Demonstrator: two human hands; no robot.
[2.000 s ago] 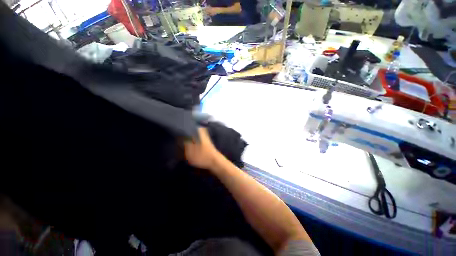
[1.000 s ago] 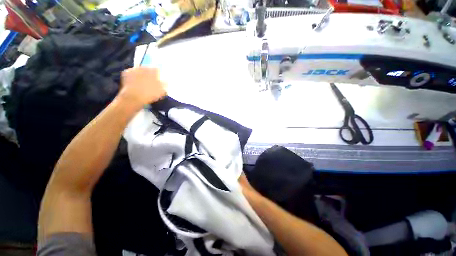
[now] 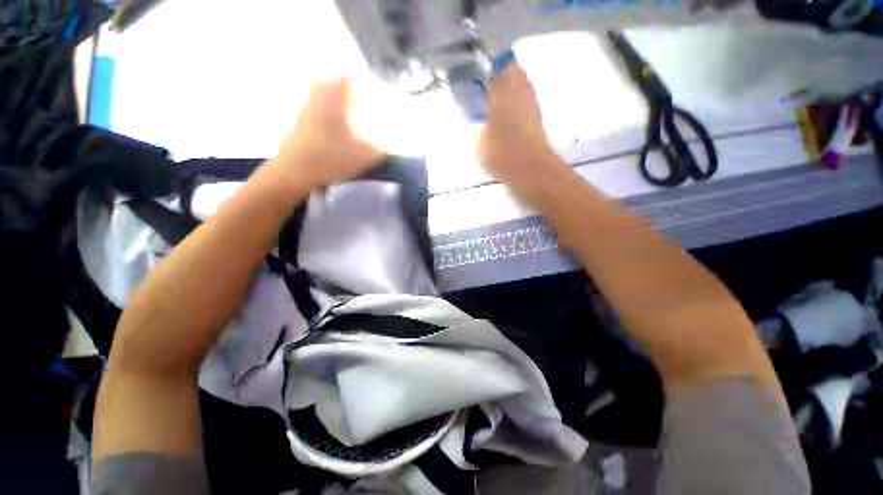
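Observation:
A light grey garment body (image 3: 407,372) with black strips lies bunched over the table's front edge and my lap. My left hand (image 3: 334,135) holds its upper black edge, left of the needle area; glare washes out the fingertips. My right hand (image 3: 513,126) is raised at the right of the needle area, clear of the garment, beside a small blue part. Its fingers are blurred, and I cannot tell if they hold anything. The sewing machine head (image 3: 600,24) is cut off by the top edge. The presser foot and needle are lost in glare.
Black-handled scissors (image 3: 678,145) lie on the table right of my right hand. A grey ruler band (image 3: 503,247) runs along the front edge. A small box (image 3: 821,131) with coloured items is at far right. A black garment pile (image 3: 34,145) is at left. Grey and black scraps (image 3: 828,324) lie below right.
The view has moved closer to the needle area. My left hand has brought the garment's upper edge toward the machine. My right hand has come up from beneath the garment to the needle area.

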